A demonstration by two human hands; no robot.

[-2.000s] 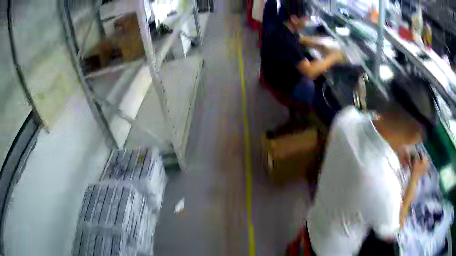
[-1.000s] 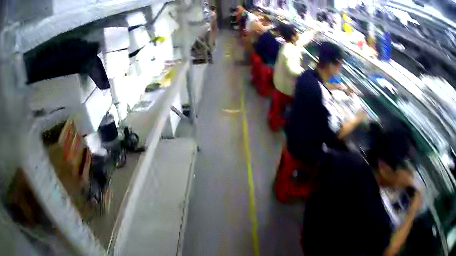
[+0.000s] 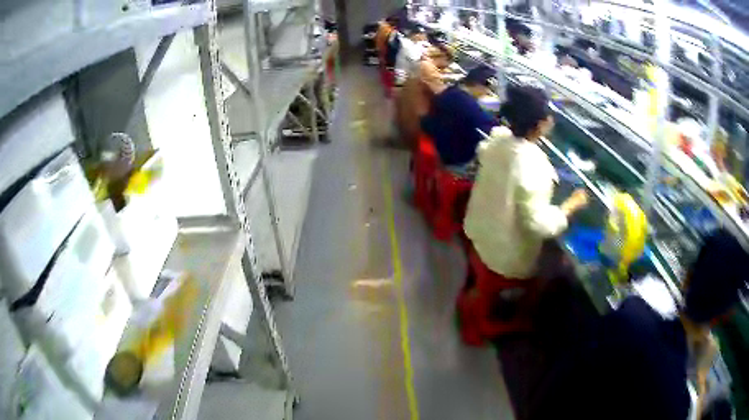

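Neither of my hands is in the picture. Nearest in front of me on the left is a metal rack [image 3: 215,287] with white cartons [image 3: 57,238] and yellowish items [image 3: 168,316] on its shelf, partly blurred. On the right a person in dark clothing [image 3: 616,361] sits bent at the line, cut off by the lower edge. Beyond, a person in a pale yellow top [image 3: 509,205] sits on a red stool [image 3: 493,308] at the line.
A grey aisle floor with a yellow line [image 3: 397,283] runs ahead between the racks and the seated workers. More people sit further along the green conveyor line [image 3: 604,193]. A yellow item [image 3: 626,234] is at the line. More racks [image 3: 271,164] stand further left.
The view has moved forward along the aisle. The floor stacks by the rack and the nearer workers have passed out of view, and the pale yellow top is now closer.
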